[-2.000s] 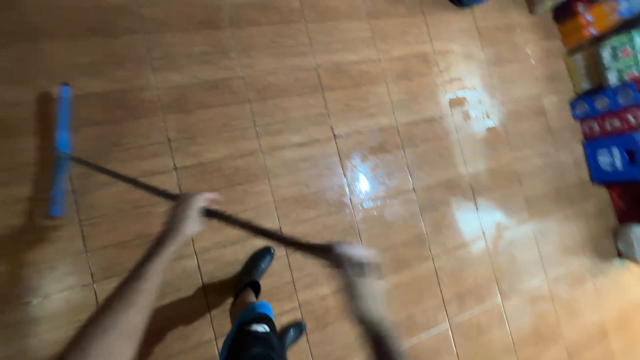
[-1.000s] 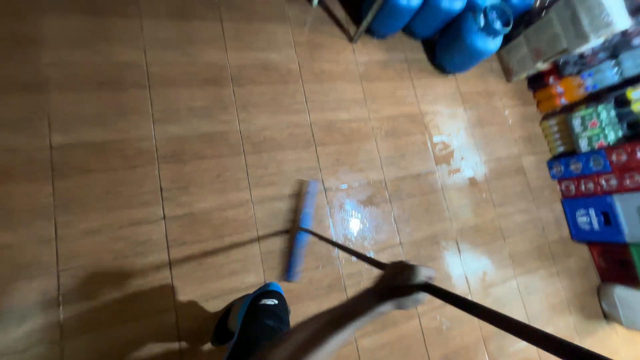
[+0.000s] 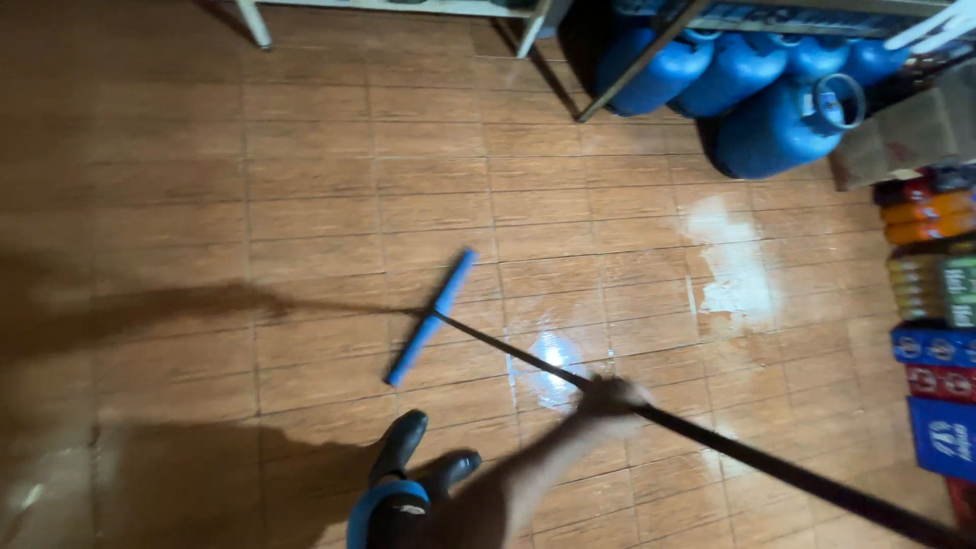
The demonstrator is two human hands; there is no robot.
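Observation:
A floor squeegee with a blue head [image 3: 433, 319] rests on the tiled floor, left of the middle of the view. Its dark pole [image 3: 732, 448] slants down to the lower right corner and out of view. My left hand [image 3: 614, 398], slightly blurred, is wrapped around the pole below and right of the view's middle. My right hand is out of view, as is the upper end of the pole.
My dark boots [image 3: 400, 442] stand just below the squeegee head. Wet patches [image 3: 724, 267] shine on the floor. Blue gas cylinders [image 3: 778, 133] and a metal shelf leg [image 3: 640, 61] are at upper right, a white rack [image 3: 396, 6] at the top, stacked drink packs [image 3: 942, 435] along the right.
My right hand, on the pole two seconds ago, has left the view. The squeegee head has swung from the left of my feet to in front of them. The view has shifted, showing the cylinders and rack.

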